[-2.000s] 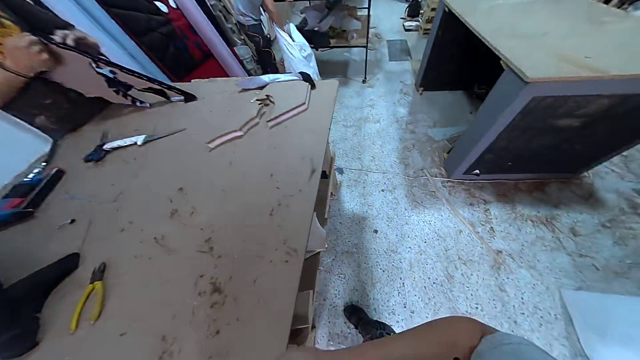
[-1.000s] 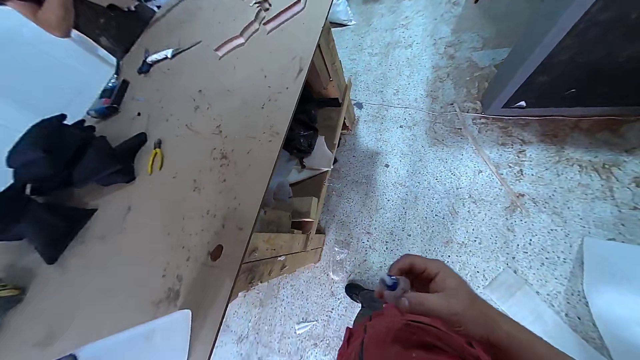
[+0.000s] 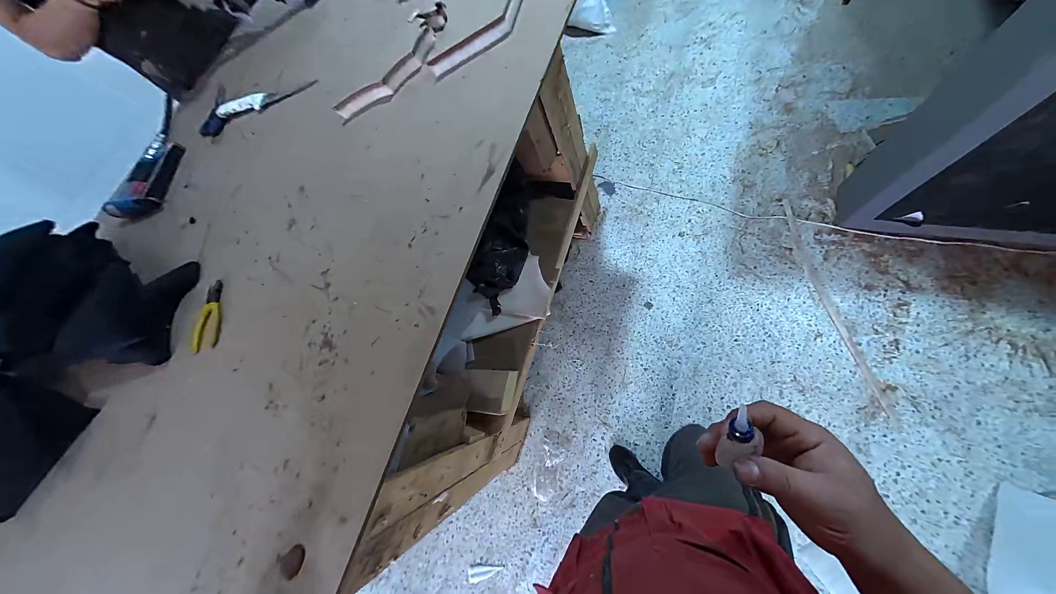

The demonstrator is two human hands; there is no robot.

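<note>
My right hand (image 3: 808, 483) comes in from the lower right and holds a small clear bottle (image 3: 739, 445) with a blue collar and a pointed nozzle, upright between thumb and fingers, above my lap. My left hand is out of view. To the left lies a wooden worktable (image 3: 363, 289). On it rest yellow-handled pliers (image 3: 207, 318), a knife with a wrapped handle (image 3: 242, 105), angled strips with pinkish edges (image 3: 388, 87), a dark tool or container (image 3: 147, 181) and black cloth pieces (image 3: 82, 305).
Another person's arm (image 3: 54, 29) is at the top left. Under the table, wooden shelves (image 3: 495, 392) hold a black plastic bag (image 3: 499, 256) and scraps. A thin cable (image 3: 701, 200) and a strip (image 3: 837, 313) lie on the speckled floor. A dark grey cabinet or table (image 3: 949, 124) stands at right.
The view has swung down and left since two seconds ago. My right hand with the bottle, absent from the oldest frame, has come into view; the nozzle now shows pointing up.
</note>
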